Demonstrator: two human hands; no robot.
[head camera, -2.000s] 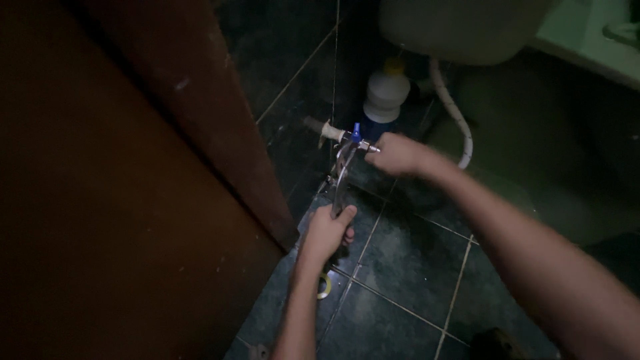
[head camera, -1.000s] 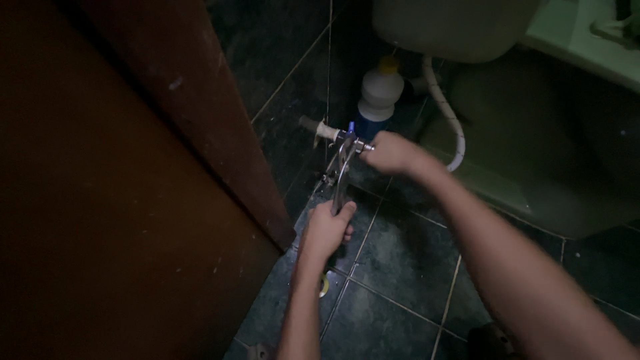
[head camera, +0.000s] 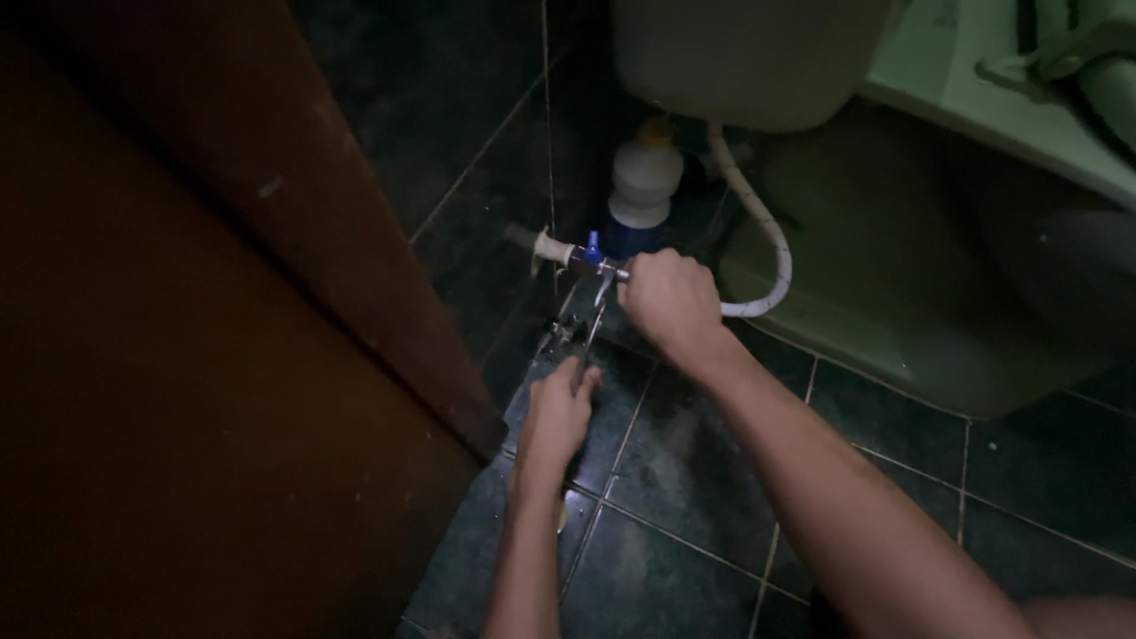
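Note:
My left hand (head camera: 559, 408) grips the handle of a metal wrench (head camera: 592, 333), whose far end lies at the fitting beside a small valve with a blue lever (head camera: 593, 248). The valve sits on a pale pipe stub (head camera: 555, 249) that comes out of the tiled wall. My right hand (head camera: 672, 297) is closed around the end of a white flexible hose (head camera: 772, 240), right beside the valve; its fingers hide the hose end. From there the hose curves up to the underside of a toilet tank (head camera: 745, 67). Whether the hose and valve are joined cannot be told.
A brown wooden door or frame (head camera: 266, 337) fills the left side. Behind the valve stands a white and blue bottle with a yellow cap (head camera: 648, 177). A metal fitting (head camera: 565, 330) lies low by the wall. A yellow ring-like thing (head camera: 562, 516) is on the dark tiled floor (head camera: 683, 541).
The wrench's far end has shifted slightly against the fitting. Both hands keep their holds near the valve.

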